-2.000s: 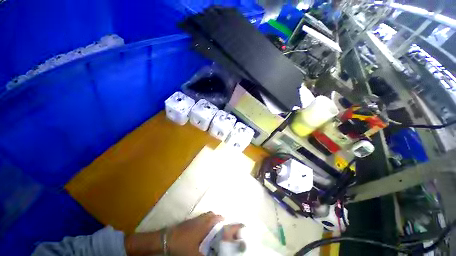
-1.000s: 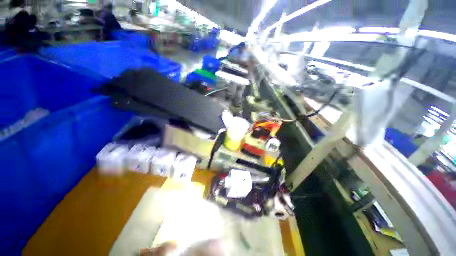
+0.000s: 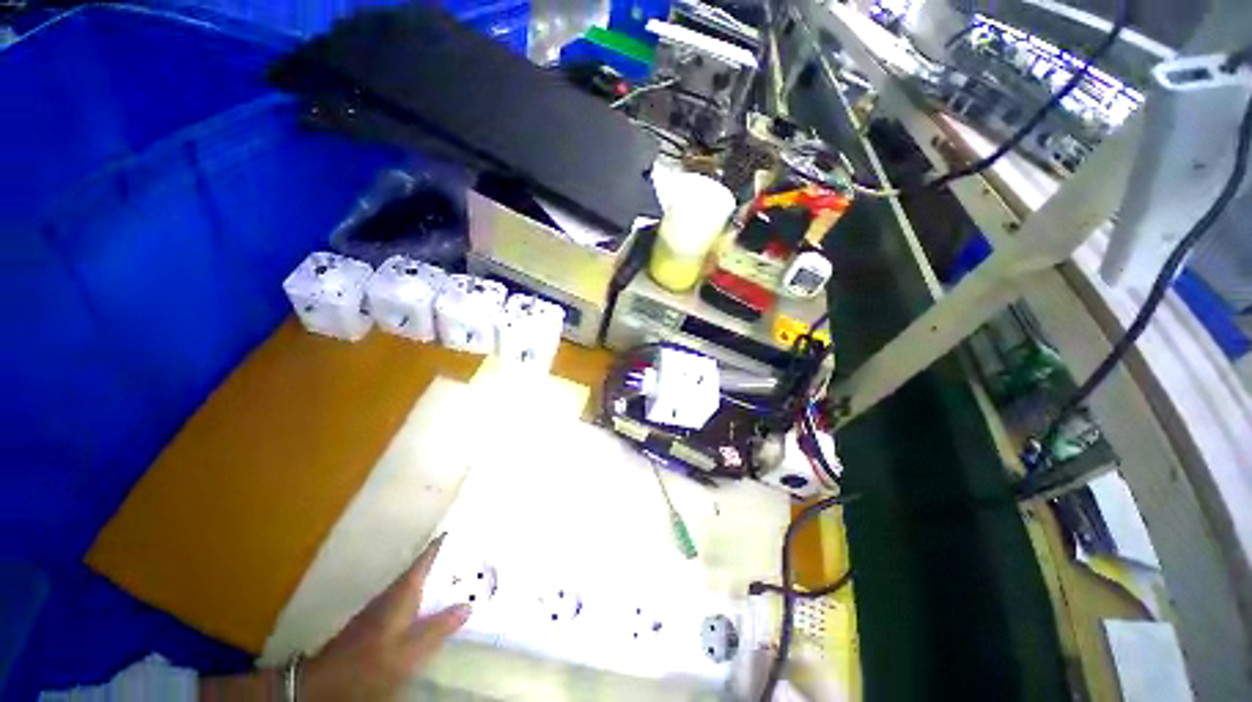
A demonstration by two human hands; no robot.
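Observation:
A row of white socket faces [image 3: 560, 605] lies across the pale, overexposed sheets [image 3: 371, 535] at the bottom centre. I cannot tell if it is one strip or separate cubes. My bare left hand [image 3: 391, 638], with a bracelet, grips its left end, thumb and finger on the edge. A pale blurred shape by the right end may be my gloved right hand; it is too unclear to tell. A black cable [image 3: 785, 569] runs down beside that end. A green-handled thin tool [image 3: 681, 532] lies above the row.
Several white cube sockets [image 3: 471, 313] stand at the mat's back edge. A white block [image 3: 682, 388] sits on a dark fixture. Behind are instruments [image 3: 659, 327], a yellow container [image 3: 687, 233] and a black board [image 3: 467, 103]. A blue bin [image 3: 151, 261] is left, a green conveyor [image 3: 913, 549] right.
The view has swung and returned over the bench. The socket row now shows at the bottom, with my left hand at its left end; earlier that hand held a white object. The cubes still stand at the back.

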